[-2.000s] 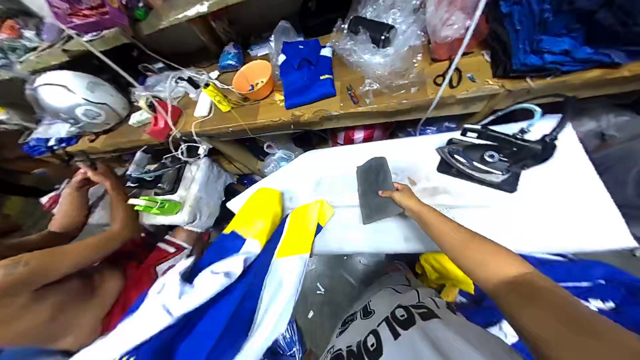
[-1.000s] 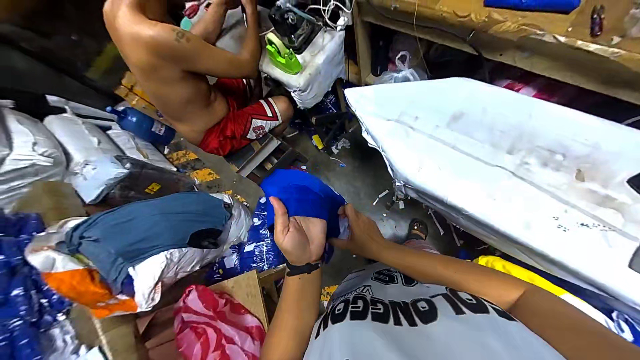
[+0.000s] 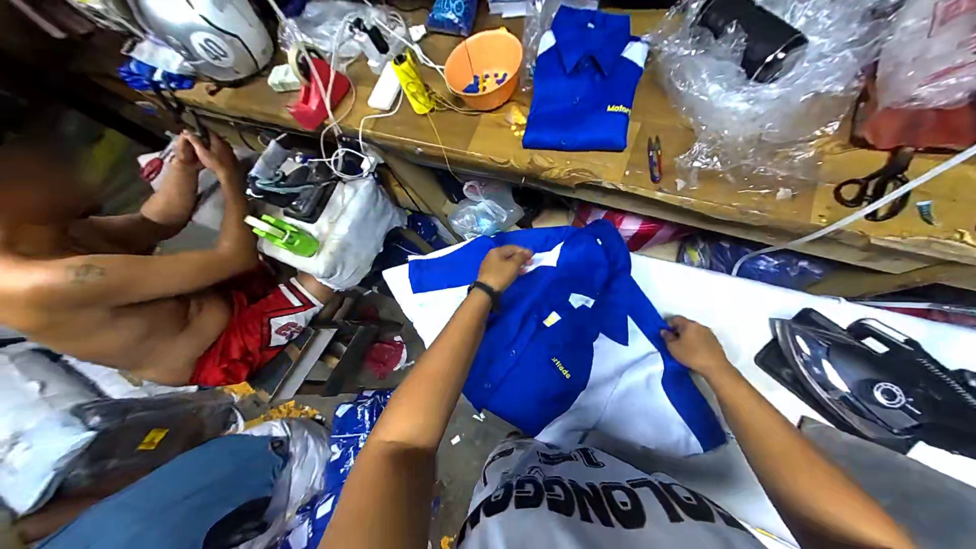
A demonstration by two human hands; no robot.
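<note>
A blue and white collared shirt [image 3: 526,343] lies partly spread over the white ironing board [image 3: 663,274], its lower part hanging past the near edge. My left hand [image 3: 503,268], with a dark band at the wrist, grips the shirt near a white shoulder panel. The blue edge of the other sleeve is pinched in my right hand [image 3: 692,345]. A black clothes iron [image 3: 877,381] rests on the board to the right of my right hand, with a grey cloth [image 3: 892,473] in front of it.
The workbench [image 3: 488,152] behind the board holds a folded blue shirt [image 3: 576,91], an orange bowl [image 3: 483,69], thread snips [image 3: 655,158], black scissors [image 3: 877,187] and clear plastic. A seated person [image 3: 145,290] is at the left, beside a white bundle [image 3: 351,229]. Filled bags lie at the lower left.
A second ago my hands were on a blue cloth bundle away from the board; now they hold a shirt opened out over it. The view has swung back toward the workbench.
</note>
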